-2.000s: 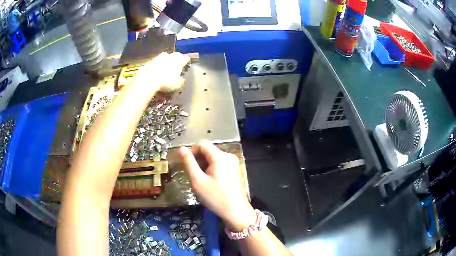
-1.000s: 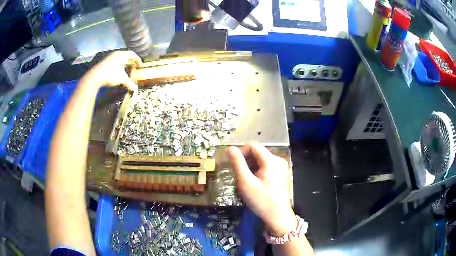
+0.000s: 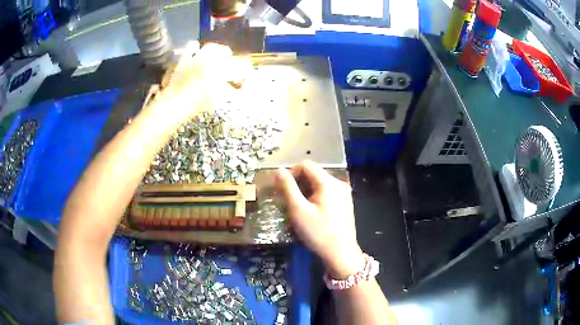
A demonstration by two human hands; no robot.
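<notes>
My left hand [image 3: 207, 71] reaches over the far fixture under the bright light; glare and the hand hide most of that fixture and what the fingers touch. My right hand [image 3: 321, 212] hovers right of the near fixture, fingers curled, thumb apart, nothing visible in it. The near fixture [image 3: 184, 217] lies at the work plate's front, with a row of slots and dark red blocks along its front edge. A brass-coloured cover bar [image 3: 191, 188] lies along its back. A heap of small silvery connectors [image 3: 216, 149] lies between the two fixtures.
The grey work plate [image 3: 311, 136] has small holes. A blue front tray [image 3: 149, 276] holds scattered connectors. Blue trays [image 3: 63, 149] stand at left. A ribbed hose [image 3: 147, 32] hangs behind. A green side bench [image 3: 474, 108] at right holds spray cans [image 3: 478, 39] and a white fan [image 3: 538, 166].
My left hand has moved right from the far fixture's left end to over its middle, covering it. My right hand keeps its curled pose. The camera view has shifted.
</notes>
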